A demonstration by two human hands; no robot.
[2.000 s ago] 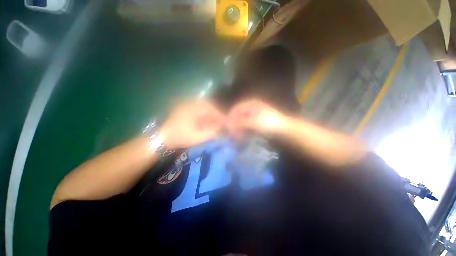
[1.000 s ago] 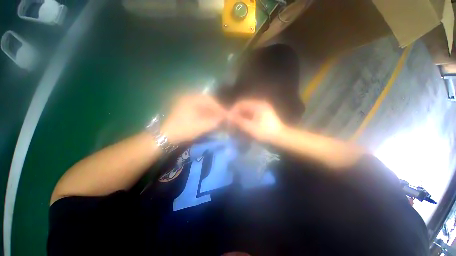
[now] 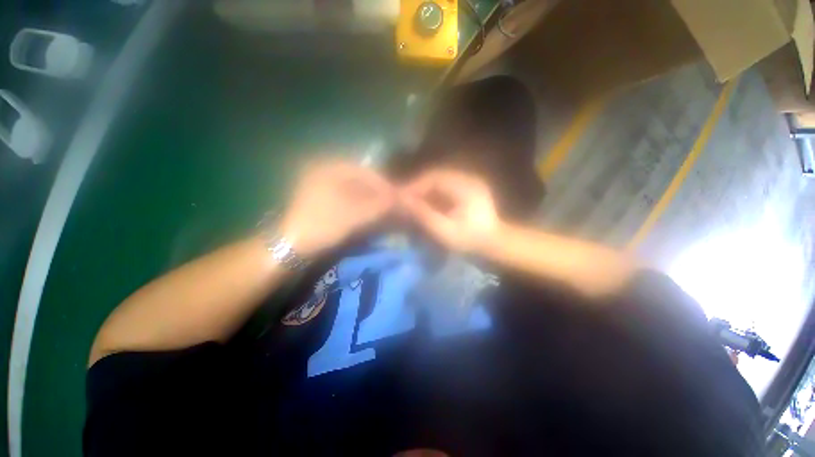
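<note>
My left hand [image 3: 340, 203] and my right hand [image 3: 454, 210] are close in front of my chest, bare and blurred. Their fingertips meet between them. The fingers of each hand are bent round into a loop. Anything between the fingertips is too blurred to make out. A metal watch [image 3: 283, 243] is on my left wrist.
Two pale plastic housings [image 3: 61, 54] lie at the upper left of the green bench [image 3: 205, 152]. A yellow button box [image 3: 428, 32] stands at the bench edge, a blurred pale block [image 3: 304, 14] beside it. A cardboard carton [image 3: 737, 36] is at the upper right, above the grey floor.
The hands stay together; the fingers of my right hand now form a wider loop. The housings at the upper left sit lower and further left in view.
</note>
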